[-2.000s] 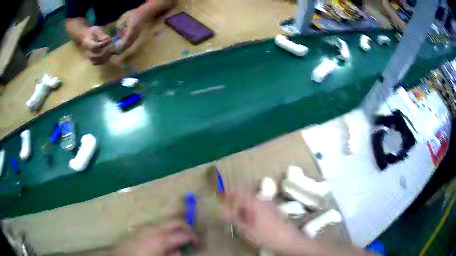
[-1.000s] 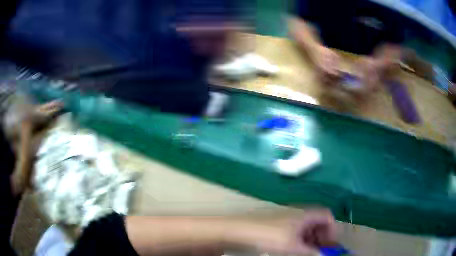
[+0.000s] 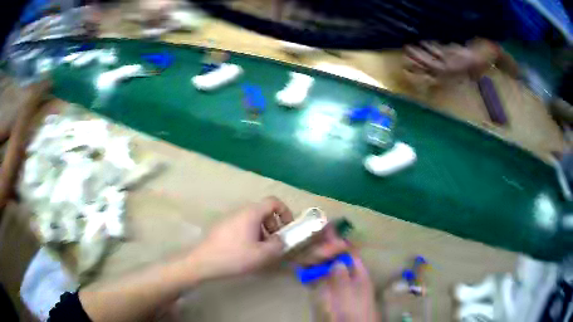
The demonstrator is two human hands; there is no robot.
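Observation:
My left hand [image 3: 254, 236] holds a white housing half [image 3: 303, 231] at the lower middle, its open side partly showing. My right hand [image 3: 347, 286] is close beside it and holds a blue battery cell [image 3: 325, 268]. A small green board [image 3: 342, 227] shows just beyond the right fingers. The two hands nearly meet; blur hides whether they touch. Another battery set [image 3: 411, 273] with blue parts lies on the brown bench [image 3: 207, 182] to the right of my right hand.
A pile of white shells [image 3: 75, 182] lies at left; a few more [image 3: 477, 299] lie lower right. The green conveyor belt [image 3: 251, 144] carries white housings and blue cells. Across it are another person's hands [image 3: 449, 60] and a dark flat object [image 3: 492, 100].
The view has shifted. My left hand, empty-looking and outstretched before, now holds a white housing. My right hand has come into view with the blue cell. More parts show on the belt.

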